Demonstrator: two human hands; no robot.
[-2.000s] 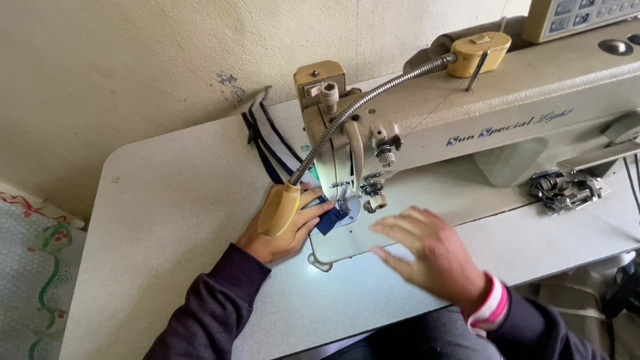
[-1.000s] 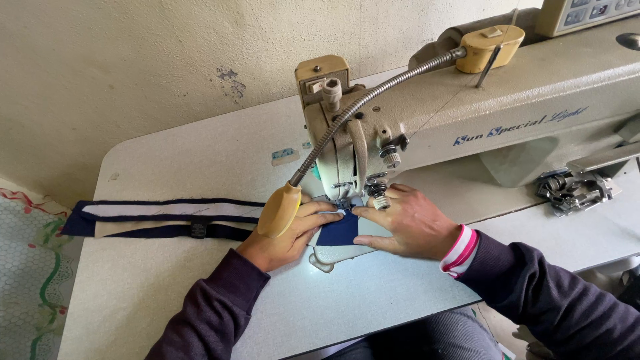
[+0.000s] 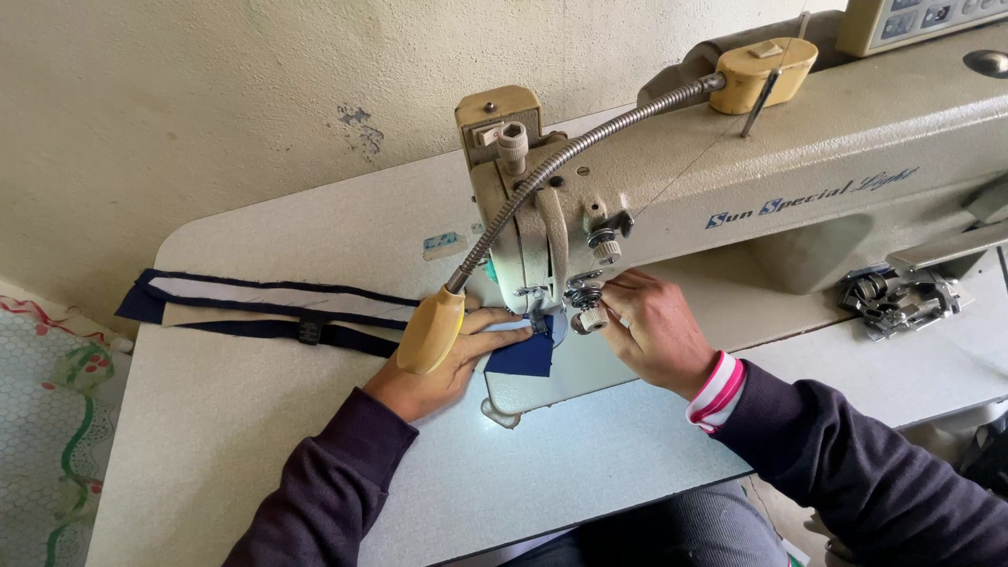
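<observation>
A navy fabric piece (image 3: 524, 354) lies under the presser foot (image 3: 539, 321) of an industrial sewing machine (image 3: 787, 189). My left hand (image 3: 441, 370) rests flat on the cloth just left of the foot, partly hidden by the yellow lamp head (image 3: 431, 331). From under that hand a long navy and white strip (image 3: 276, 299) runs left across the table, with a small dark label (image 3: 310, 329) on its lower band. My right hand (image 3: 654, 327) is at the right of the needle area, beside the thread tension knobs (image 3: 591, 303), fingers bent; its fingertips are partly hidden.
The lamp's flexible metal neck (image 3: 583, 146) arches over the machine head. A metal bobbin winder or similar mechanism (image 3: 898, 299) sits at the right on the machine bed. A plastered wall (image 3: 236, 94) stands behind the table (image 3: 236, 425), and a patterned cloth (image 3: 47, 425) is at the far left.
The strip, bunched behind my left hand two seconds ago, has been stretched out to the left since one second ago. My right hand has moved from the navy cloth to beside the tension knobs.
</observation>
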